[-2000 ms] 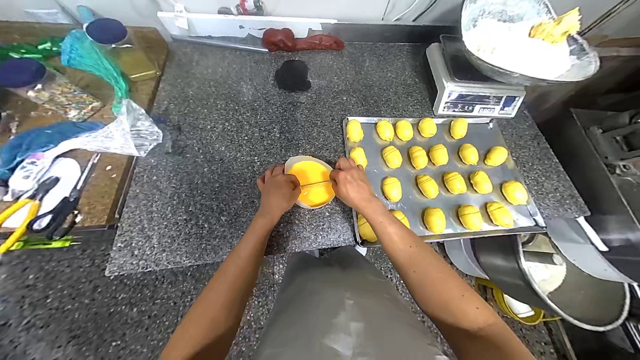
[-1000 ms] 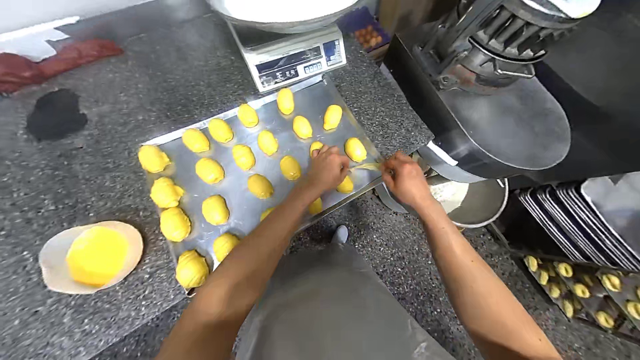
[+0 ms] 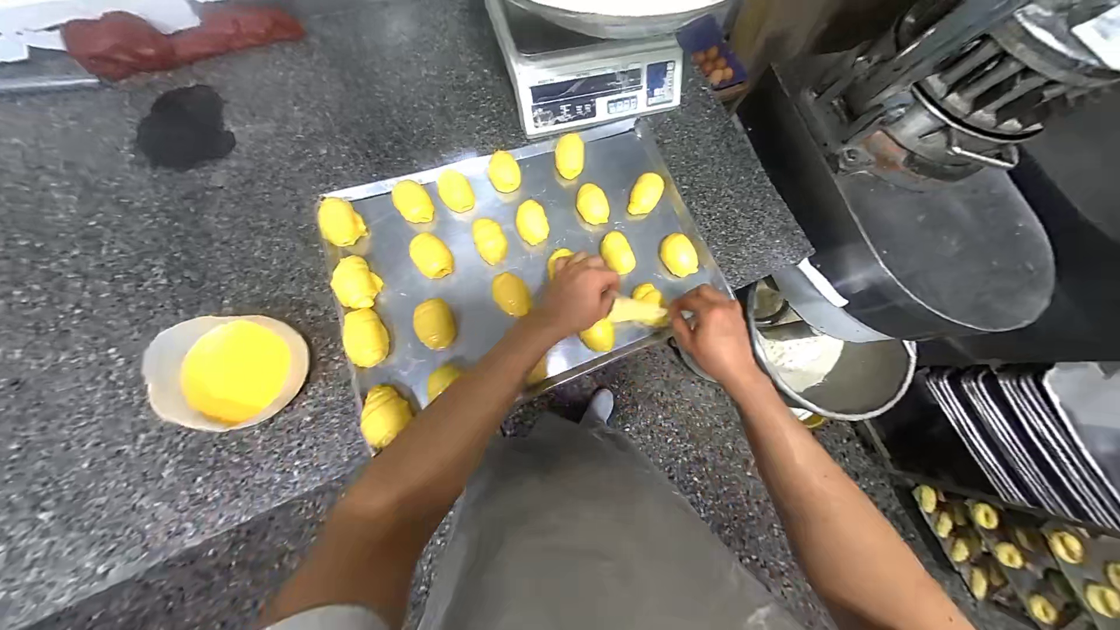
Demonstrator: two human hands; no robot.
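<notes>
A pale yellow strip of dough [image 3: 635, 310] stretches between my two hands above the right front part of a metal baking tray [image 3: 389, 319]. My left hand [image 3: 579, 293] pinches the strip's left end and my right hand [image 3: 710, 331] pinches its right end. Rows of glossy yellow rolled dough pieces [image 3: 431, 255] lie on the tray; some are hidden under my left hand and forearm. To the left of the tray, a pale shallow bowl [image 3: 299, 359] holds bright yellow liquid [image 3: 235, 371].
A digital scale [image 3: 604, 87] bearing a large bowl [image 3: 617, 10] stands behind the tray. A large metal machine [image 3: 945, 131] is at the right, with a metal mixing bowl [image 3: 875, 385] below it. Stacked trays [image 3: 1019, 437] and more dough pieces sit lower right. A red cloth [image 3: 175, 39] lies at upper left.
Two seconds ago both my hands were at the bowl of yellow liquid; now they are over the tray with the strip between them. The view has turned to the right.
</notes>
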